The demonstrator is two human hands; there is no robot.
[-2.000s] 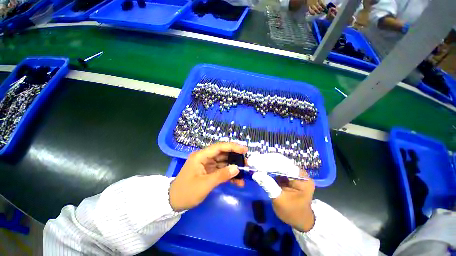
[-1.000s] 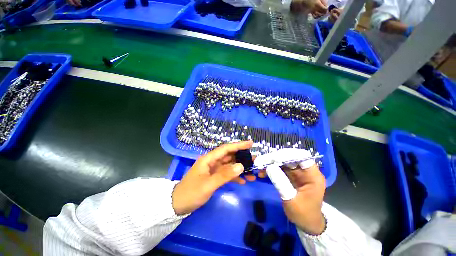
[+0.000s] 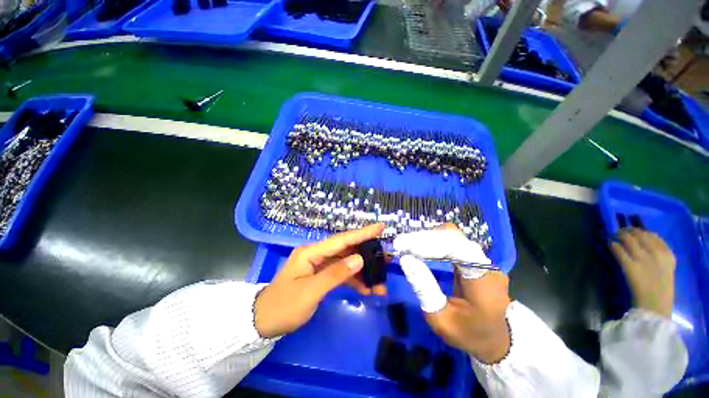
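Observation:
My left hand (image 3: pixel 307 284) holds a small black plastic housing (image 3: pixel 373 263) between thumb and fingers, above the lower tray. My right hand (image 3: pixel 459 284), with white coverings on its fingers, grips a thin rod (image 3: pixel 476 266) that points toward the housing. Whether the rod's tip is inside the housing is hard to tell. The upper blue tray (image 3: pixel 247 204) behind my hands holds two rows of massed rods (image 3: pixel 389 148). The lower blue tray (image 3: pixel 311 359) lies below my hands, with several black housings (image 3: pixel 404 359) at its right side.
A dark slim tool (image 3: pixel 534 247) lies right of the upper tray. Another person's hand (image 3: pixel 647 264) is in the right tray (image 3: pixel 688 227). A left tray (image 3: pixel 48 167) holds rods. The green belt (image 3: pixel 155 74) carries joined pieces (image 3: pixel 204 101). A grey post (image 3: pixel 575 109) slants at right.
The rod in my right hand has tilted, its outer end now lower. Another person's hand has come into the right tray. Joined pieces have shifted along the belt.

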